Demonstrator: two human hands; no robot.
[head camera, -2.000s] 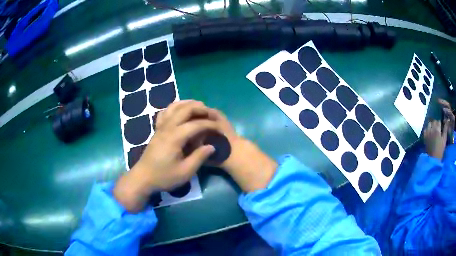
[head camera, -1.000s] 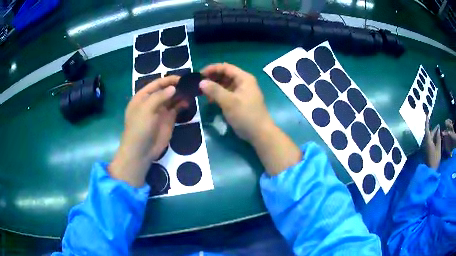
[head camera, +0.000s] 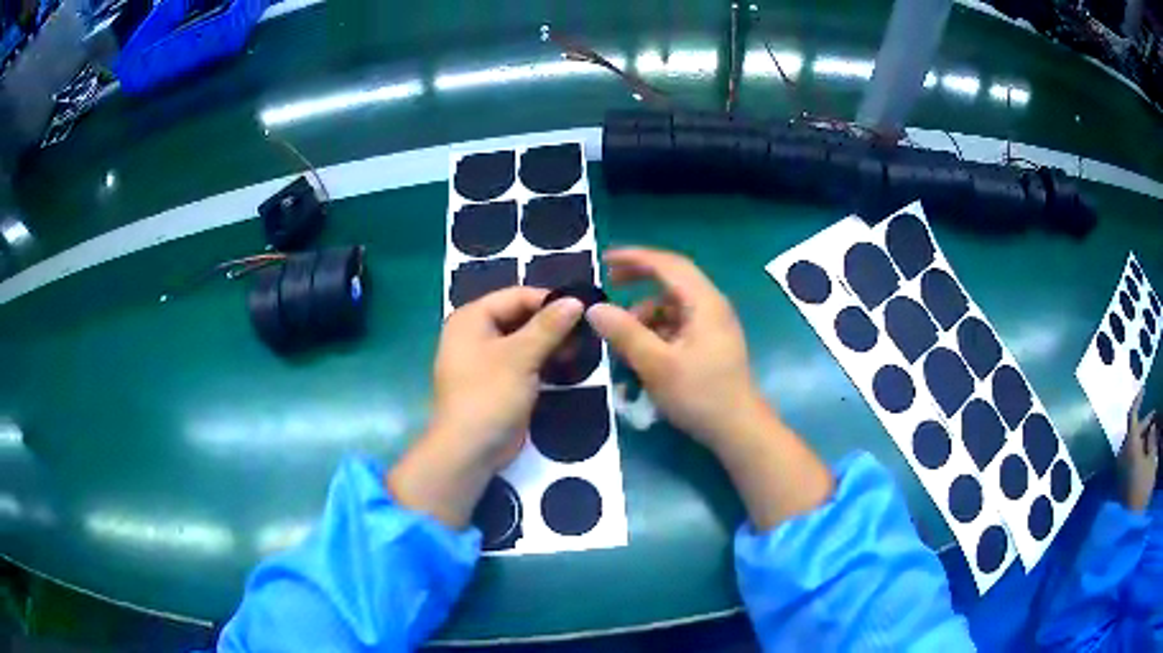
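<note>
My left hand (head camera: 485, 370) and my right hand (head camera: 682, 351) meet over the middle of a white backing sheet (head camera: 616, 491). Between their thumbs and fingers they hold a small black round pad (head camera: 577, 296), partly hidden by the fingertips. The sheet carries rows of black D-shaped adhesive pads (head camera: 570, 424) and a round adhesive pad (head camera: 570, 506) near its lower edge. My left hand covers part of the sheet's left side. A small whitish scrap (head camera: 634, 406) lies on the bench beside the sheet, under my right hand.
Round wired units (head camera: 306, 300) and a square wired part (head camera: 292, 213) stand at left. A long row of black units (head camera: 816, 163) lines the back. Overlapping backing sheets (head camera: 871, 370) lie at right, another sheet (head camera: 1107, 383) beyond, near a person's hand (head camera: 1139, 453). A blue bin (head camera: 185, 45) is far left.
The view has shifted, so bench items appear further right and lower. My hands, earlier overlapping, came apart to hold the black round pad between them; now the fingertips are closer together on it.
</note>
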